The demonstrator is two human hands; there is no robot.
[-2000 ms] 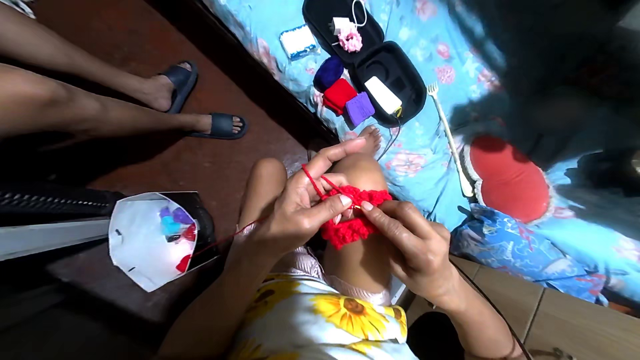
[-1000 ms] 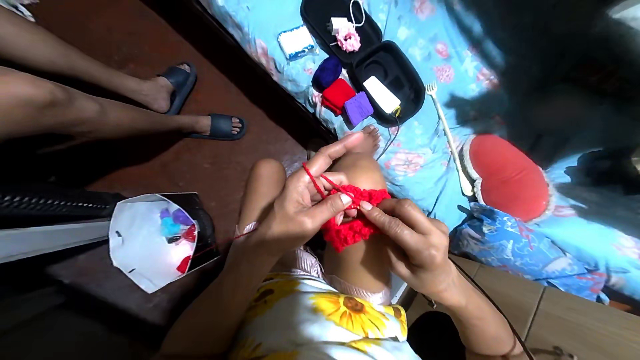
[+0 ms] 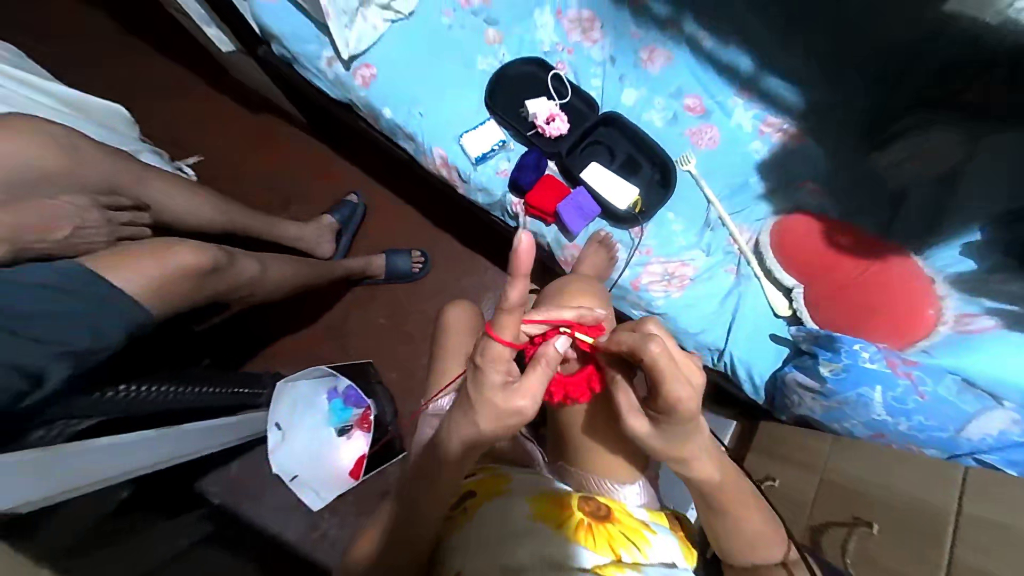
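Red crocheted yarn work point(image 3: 574, 384) lies over my raised knee, between my two hands. My left hand point(image 3: 508, 376) pinches its upper edge with thumb and fingers; the index finger points up, with red yarn point(image 3: 504, 340) looped round its base. My right hand point(image 3: 656, 384) grips a thin crochet hook point(image 3: 578, 335), whose light-coloured shaft reaches into the top of the red work. The hook's far end is hidden in my right fingers. A strand of yarn runs down past my left wrist towards the white open container.
An open black case point(image 3: 624, 152) rests on the floral bed beside folded red point(image 3: 546, 198) and purple point(image 3: 578, 210) pieces. A long back scratcher point(image 3: 740, 240) and a red cushion point(image 3: 860, 280) lie farther right. A white container point(image 3: 308, 448) stands left; another person's legs point(image 3: 264, 268) extend nearby.
My left index finger has straightened upward, away from the red work, where it was bent over before. The view has shifted, and the other person's hand now shows on their leg.
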